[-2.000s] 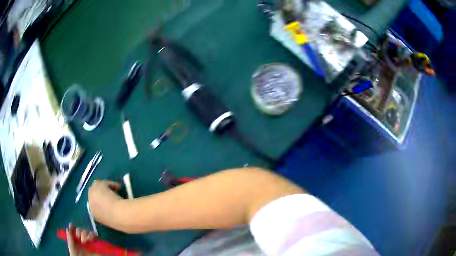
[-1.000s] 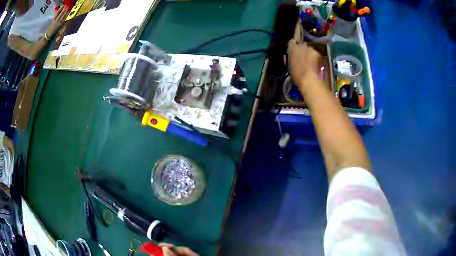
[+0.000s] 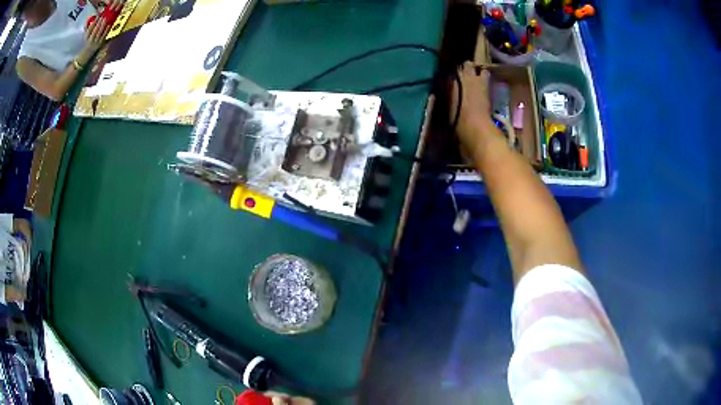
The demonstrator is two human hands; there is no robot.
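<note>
My right hand [image 3: 472, 99] reaches down into the left part of the parts tray [image 3: 607, 170], at the upper right. Its fingers are partly hidden by black cable and the tray's contents, so I cannot tell what it touches. My left hand [image 3: 291, 400] is cut off by the bottom edge. It holds a red item [image 3: 253, 398], of which only the end shows.
Solder spool [image 3: 217, 130] and metal stand [image 3: 316, 183] are on the green bench, with a yellow-blue soldering iron [image 3: 296, 220]. Below are a dish of silvery bits [image 3: 291, 294] and the black corded screwdriver [image 3: 221, 357]. Another person's arm [image 3: 49, 75] is at the upper left.
Since two seconds ago my right hand has moved from the bench into the tray, and the view has swung toward it. Over the last second the hand has shifted slightly within the tray.
</note>
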